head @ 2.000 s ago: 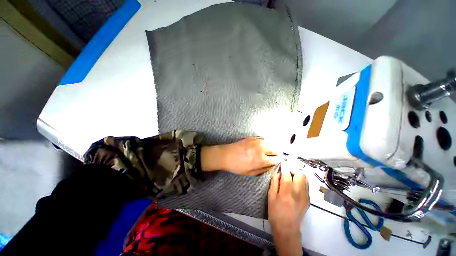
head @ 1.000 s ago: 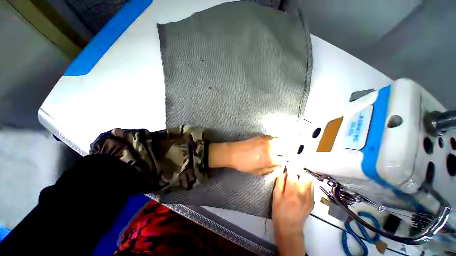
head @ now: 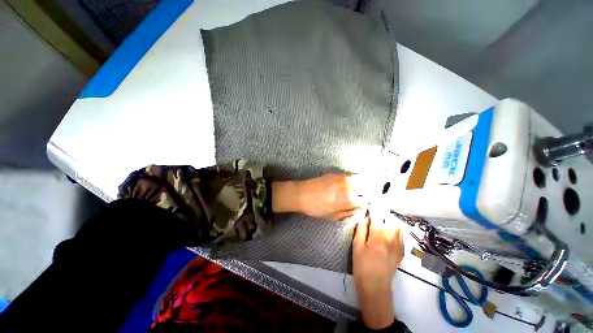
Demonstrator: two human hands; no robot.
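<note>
A grey fabric panel (head: 299,84) lies flat on the white table, its curved end at the top and a darker strip along its right edge. My left hand (head: 318,196), in a camouflage sleeve, lies on the panel with its fingers at the bright lamp glare by the needle area. My right hand (head: 377,250) is at the panel's lower right edge, its fingertips close to my left fingertips. The glare hides the presser foot and what the fingertips hold. The white sewing machine head (head: 448,169) with a blue stripe stands right of my hands.
Blue-handled scissors (head: 461,296) lie right of my right hand, near a thin dark rod. Curved shiny metal (head: 549,276) sticks out from the machine front. Blue edge tape (head: 133,52) covers the table's upper left corner. A measuring strip (head: 279,286) runs along the table's front edge.
The panel's lower edge has drawn up slightly toward the needle area since the first frame. My hands stay at the same place by the needle. The camera view has shifted a little.
</note>
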